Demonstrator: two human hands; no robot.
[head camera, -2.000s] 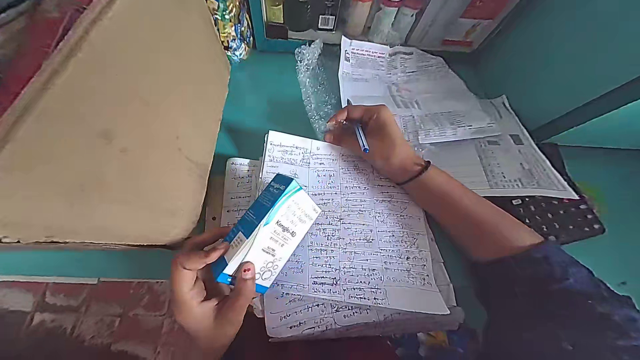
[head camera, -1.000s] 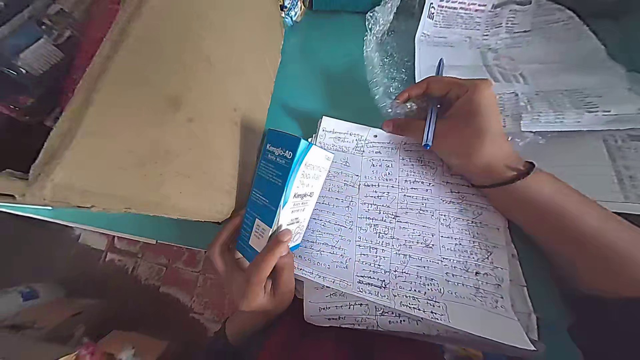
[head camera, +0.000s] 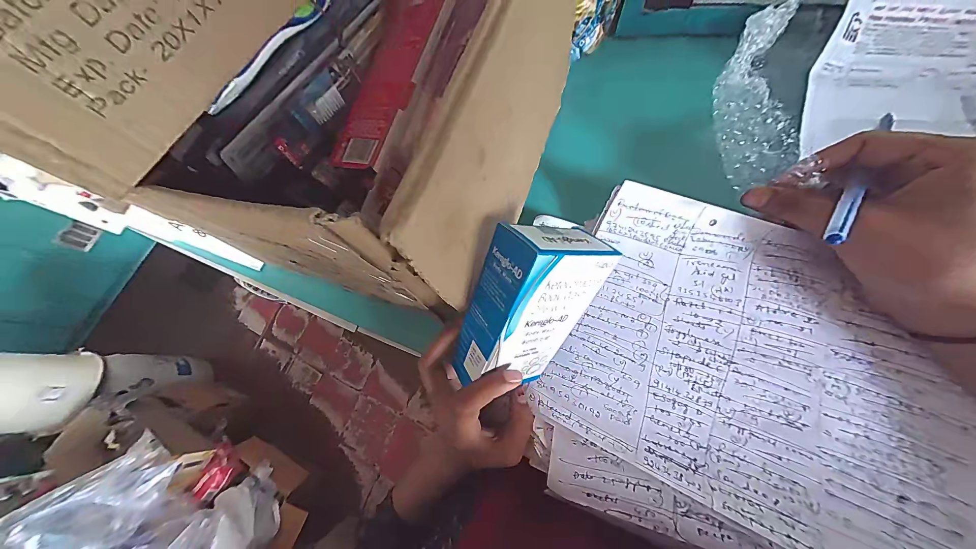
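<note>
My left hand (head camera: 480, 404) grips a blue and white medicine carton (head camera: 537, 297) by its lower end, tilted over the left edge of the handwritten sheets. In my right hand (head camera: 900, 229) is a blue ballpoint pen (head camera: 848, 210), held between the fingers with one end pointing down. That hand is over the upper right of the ruled, handwritten sheets (head camera: 686, 366), its thumb near their top edge. Clear bubble wrap (head camera: 751, 99) reaches to the fingertips of my right hand; whether they pinch it, I cannot tell.
An open cardboard box (head camera: 488, 152) holding several packages stands at the upper left on the teal counter (head camera: 640, 114). Printed papers (head camera: 892, 69) lie at the upper right. Below left, plastic bags (head camera: 137, 496), cardboard scraps and a white container (head camera: 49, 393) are near a red brick floor (head camera: 343, 381).
The view has swung left and down, bringing the box's inside into sight. My left hand has turned the carton more upright. The pen stays in my right hand.
</note>
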